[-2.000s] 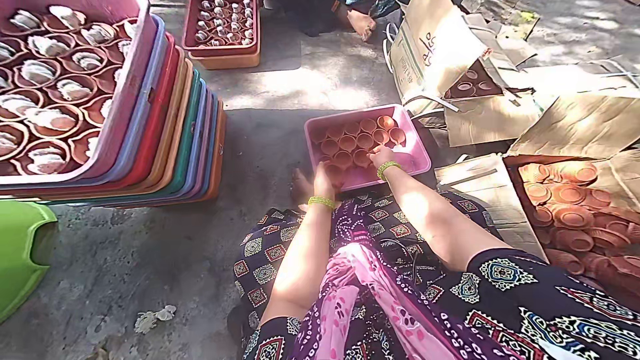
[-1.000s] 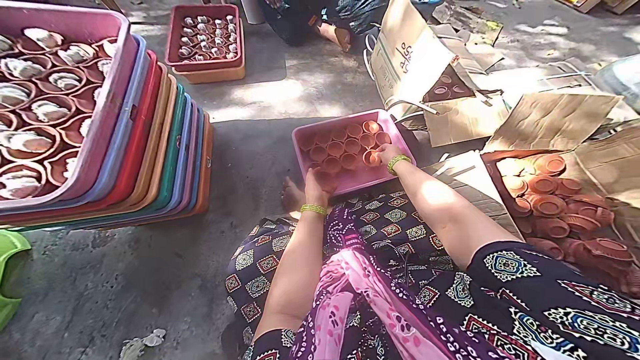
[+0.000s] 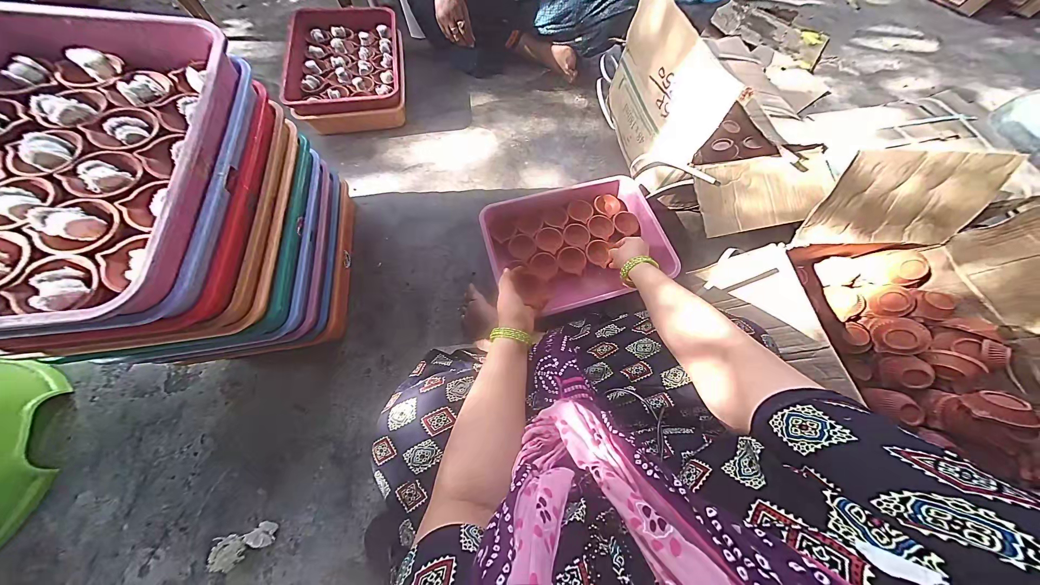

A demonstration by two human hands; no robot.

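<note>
A pink plastic tray (image 3: 662, 244) lies on the ground in front of my knees, holding rows of small terracotta cups (image 3: 576, 236). My left hand (image 3: 520, 296) is at the tray's near left corner, around a terracotta cup (image 3: 532, 284) that it partly hides. At the near right part of the rows, my right hand (image 3: 626, 253) has its fingers on another terracotta cup (image 3: 600, 250). To the right, an open cardboard box (image 3: 825, 325) holds a loose heap of terracotta cups (image 3: 902, 335).
Stacked colored trays (image 3: 244, 236) stand at left, the top one filled with cups holding whitish pieces. A similar red tray (image 3: 341, 104) is farther back, near a seated person's foot (image 3: 561, 58). A second cardboard box (image 3: 650, 97) with cups is behind right; a green plastic object (image 3: 28, 439) lies left.
My hands stay at the near side of the pink tray. The view has shifted a little; no cup has plainly been moved.
</note>
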